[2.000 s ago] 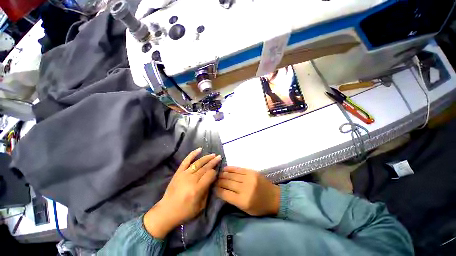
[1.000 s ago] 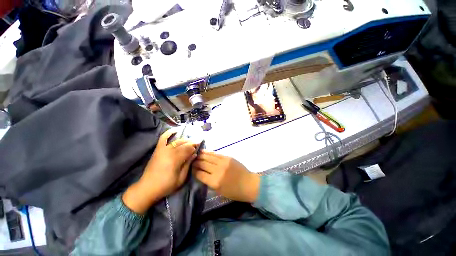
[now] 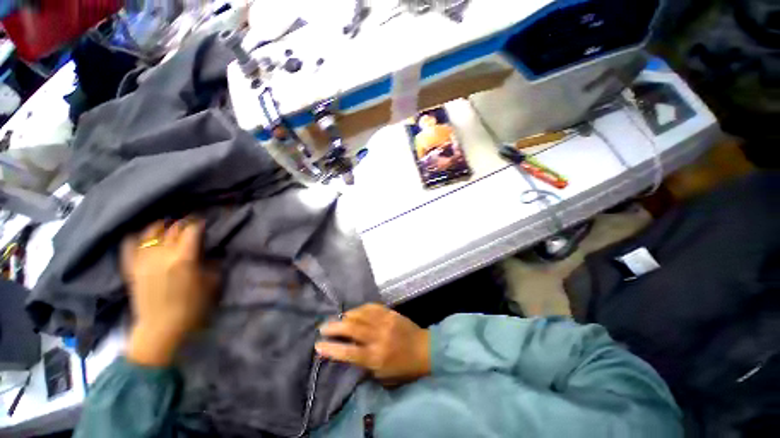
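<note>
The dark grey garment lies heaped left of the needle and over the table's front edge, spread towards my body. A pale seam line runs down it near my right hand. My left hand is blurred and lies on the cloth at the left; whether its fingers grip cloth is unclear. My right hand pinches the garment at the pale line, below the table edge. The presser foot and needle area is above the cloth's upper part, with neither hand near it.
The sewing machine stands across the top. A smartphone lies under its arm. Snips and a cord lie to its right. Black cloth with a white label hangs at the right. The table edge runs below.
My left hand has moved left, away from the needle area and my right hand. My right hand has moved down towards my body. The garment is spread flatter between them.
</note>
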